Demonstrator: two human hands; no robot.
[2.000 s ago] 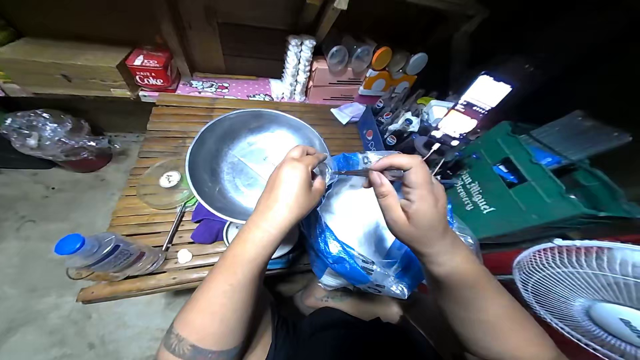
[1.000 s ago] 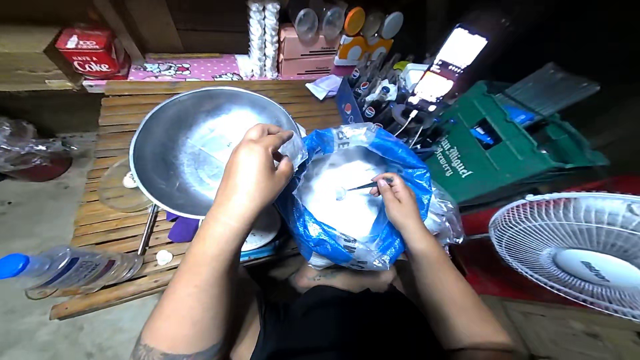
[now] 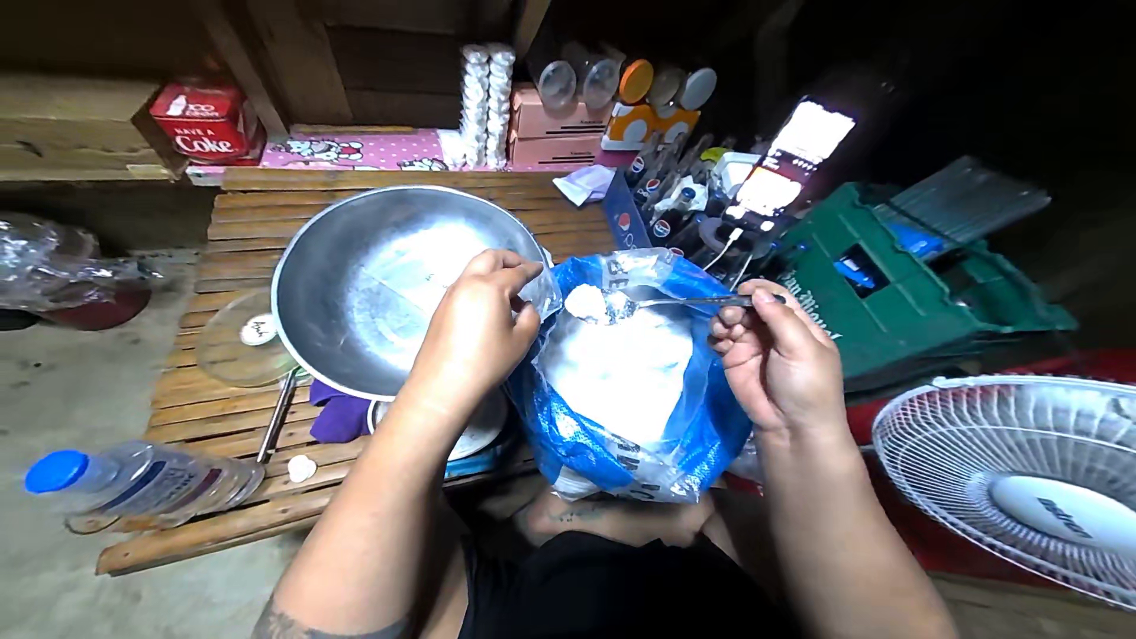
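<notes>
My right hand [image 3: 777, 355] grips the handle of a metal spoon [image 3: 683, 302], whose bowl carries a heap of white powder [image 3: 586, 303]. Beneath the spoon, a blue plastic sack [image 3: 568, 426] lined with clear film stands open, filled with more white powder [image 3: 621, 373]. My left hand [image 3: 484, 324] pinches a small clear plastic bag [image 3: 541, 291] near the spoon's bowl, at the sack's left edge. Behind that hand, a large metal basin [image 3: 311, 328] rests on the bamboo slat table [image 3: 240, 226]; clear plastic lies inside it.
A clear bottle with a blue cap [image 3: 146, 479] lies at the table's left front. A transparent lid [image 3: 226, 351] is beside the basin. A lit phone [image 3: 790, 169], soda bottles [image 3: 661, 200] and a green crate [image 3: 896, 284] stand right. An electric fan [image 3: 1021, 497] sits at lower right.
A second ago the spoon was down in the sack's powder; now it is raised beside the small plastic bag, carrying powder. Two seconds ago both hands were close together above the sack.
</notes>
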